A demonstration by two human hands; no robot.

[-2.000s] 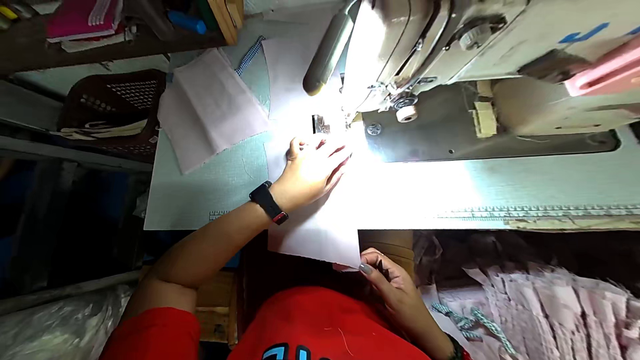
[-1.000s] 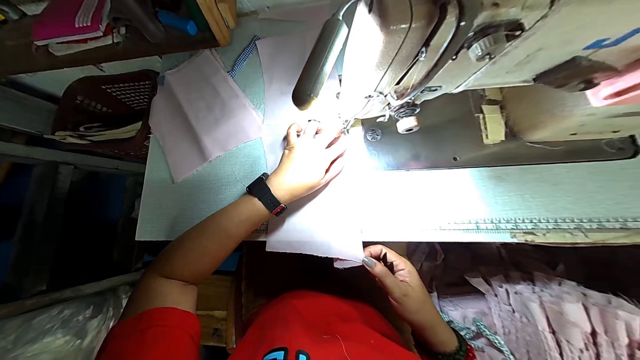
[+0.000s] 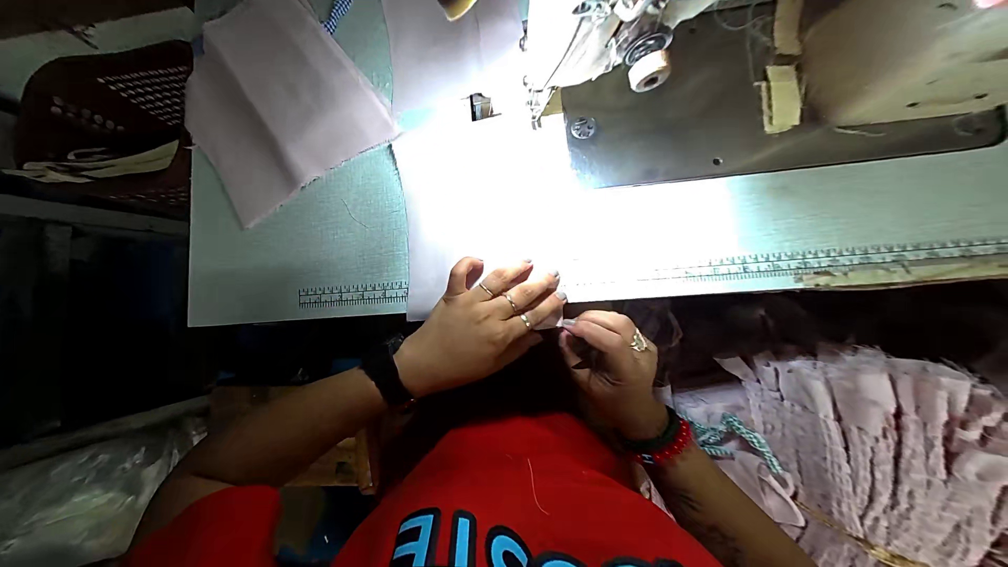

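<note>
A pale pink fabric panel (image 3: 441,228) runs from under the sewing machine's needle area (image 3: 537,110) down to the table's front edge, partly washed out by the lamp. My left hand (image 3: 492,323) lies on its lower end, fingers spread, with rings and a dark wrist strap. Just right of it, my right hand (image 3: 610,362) pinches the panel's lower right corner between thumb and fingertips; a small dark object, not clearly seen, is inside that hand. A second pink fabric piece (image 3: 283,102) lies flat at the left of the table.
A brown perforated plastic basket (image 3: 110,118) holding cloth strips stands at the left. Ruler markings (image 3: 354,294) run along the table's front edge. Stacked pink cloth pieces (image 3: 874,441) and a checked tie are at the lower right; clear plastic (image 3: 94,488) is at the lower left.
My left hand has moved from beside the needle area toward me, down to the panel's front end, close to my right hand. My right hand stays at the panel's corner.
</note>
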